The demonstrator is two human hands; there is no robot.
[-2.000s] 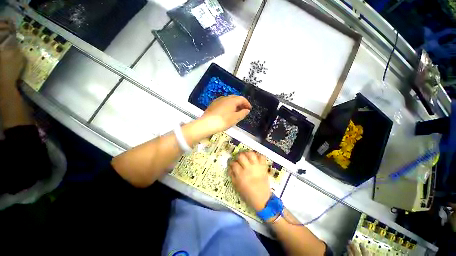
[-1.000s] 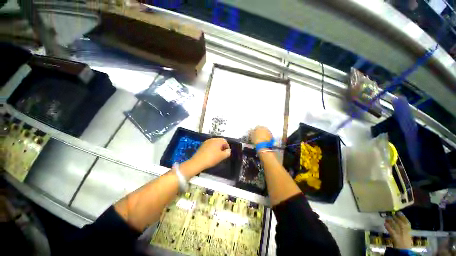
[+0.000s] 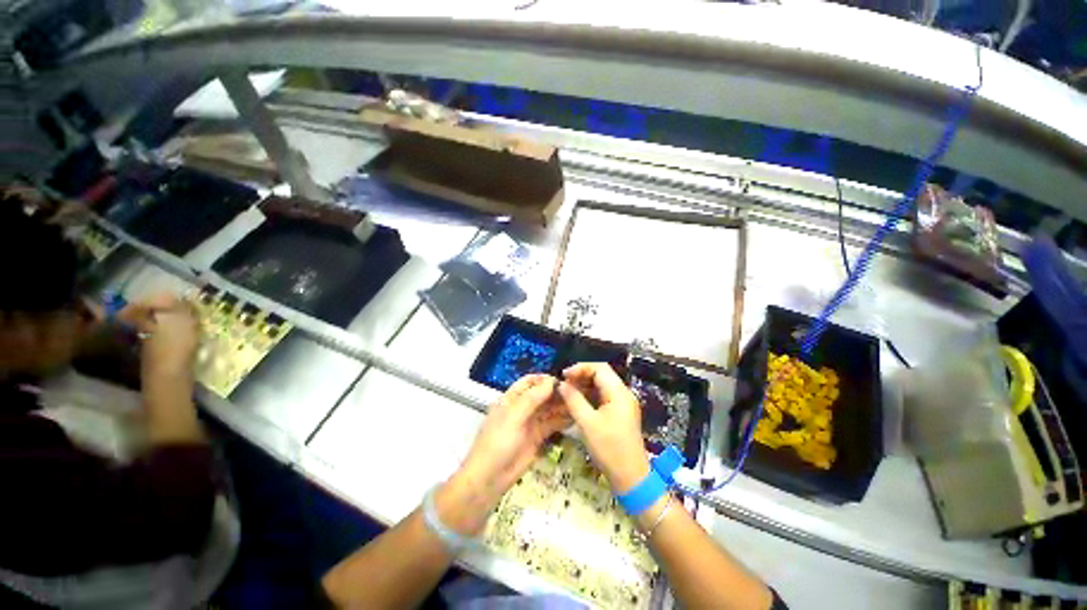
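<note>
My left hand (image 3: 507, 435), with a whitish wrist band, and my right hand (image 3: 606, 417), with a blue wrist strap, meet fingertip to fingertip above the near edge of the parts tray. Anything small between the fingers is too small to make out. A cream-yellow circuit board panel (image 3: 560, 524) lies below and partly behind both hands. The black three-compartment tray (image 3: 699, 443) shows blue components (image 3: 520, 358) at left and silver-grey components (image 3: 663, 408) at right. The hands partly hide its middle.
A black deep bin (image 3: 867, 411) holds yellow components (image 3: 801, 405). A shallow white tray (image 3: 650, 280), anti-static bags (image 3: 473, 292) and a cardboard box (image 3: 477, 167) lie beyond. A blue coiled cord (image 3: 876, 244) hangs at right. Another person (image 3: 107, 429) works at left beside a board panel (image 3: 238, 340).
My right hand has come back from the white tray's near edge to my left hand, and their fingertips now meet. The view has shifted, showing more of the line at left.
</note>
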